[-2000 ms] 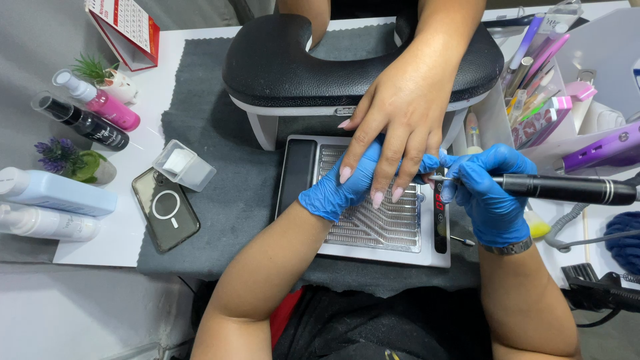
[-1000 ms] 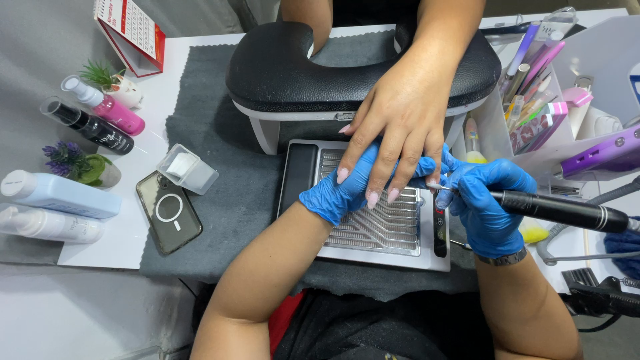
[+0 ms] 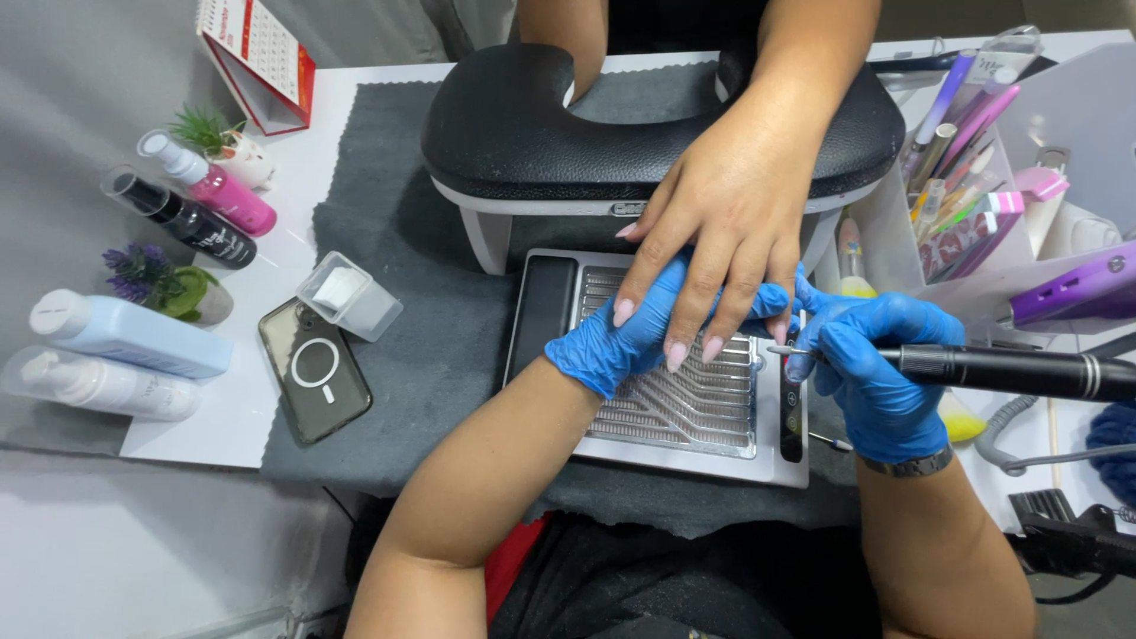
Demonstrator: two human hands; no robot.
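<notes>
My left hand (image 3: 635, 333), in a blue glove, is under the fingers of another person's hand (image 3: 732, 222) and holds one of them near its tip; part of my grip is hidden. In my gloved right hand (image 3: 874, 364) is a black electric nail drill (image 3: 1012, 371). Its metal bit (image 3: 785, 351) points left, close to a pale pink nail (image 3: 780, 331); whether they touch I cannot tell. Below the hands lies a nail dust collector (image 3: 683, 399) with a metal grille. The other person's forearm crosses a black padded armrest (image 3: 550, 151).
On the left stand a desk calendar (image 3: 257, 67), a pink spray bottle (image 3: 226, 195), a black bottle (image 3: 209, 232), small plants and a blue bottle (image 3: 146, 335). A phone (image 3: 315, 377) lies beside a clear plastic container (image 3: 355, 297). At right are an organizer (image 3: 967, 288) with tools and a coiled cord (image 3: 998, 435).
My right hand and the nail drill have shifted slightly, and the bit now shows below the fingertip. The other person's hand stays over my left hand.
</notes>
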